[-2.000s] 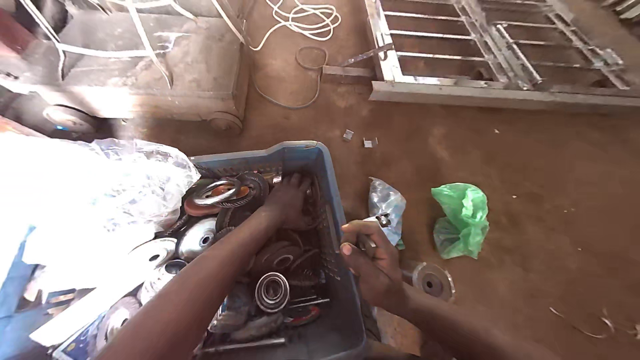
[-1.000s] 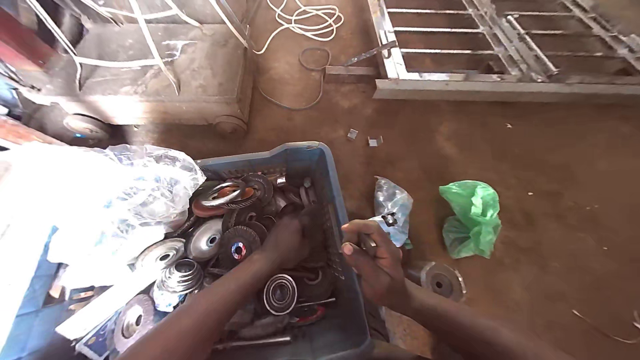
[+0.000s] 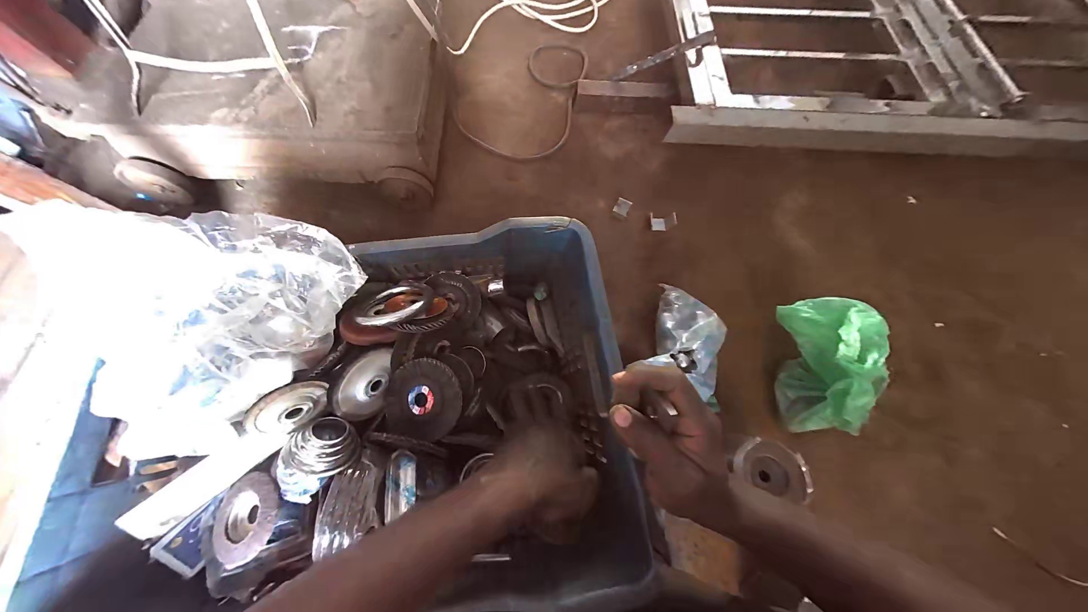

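Note:
A blue plastic crate (image 3: 608,340) holds a jumble of flap discs (image 3: 425,399), metal cup-shaped discs (image 3: 364,384), ring-shaped metal parts (image 3: 323,446) and other pieces. My left hand (image 3: 544,467) reaches down among them at the crate's right side; it is blurred, and its fingertips are lost in shadow, so whether it grips anything is unclear. Just outside the right rim, my right hand (image 3: 671,425) is closed around a small metal piece (image 3: 660,406). Beyond it lie a clear plastic bag (image 3: 690,327) with small metal parts and a worn disc (image 3: 772,470).
Clear plastic sheeting (image 3: 246,297) covers the crate's left part. A green plastic bag (image 3: 837,361) and small metal brackets (image 3: 662,222) lie on the dirt floor. Behind are a wheeled metal body (image 3: 255,144), a white cable (image 3: 544,10) and a welded metal frame (image 3: 850,123).
My left hand has moved within the crate, from near its far right corner toward me, uncovering a flap disc. My right hand stays beside the rim with its metal piece.

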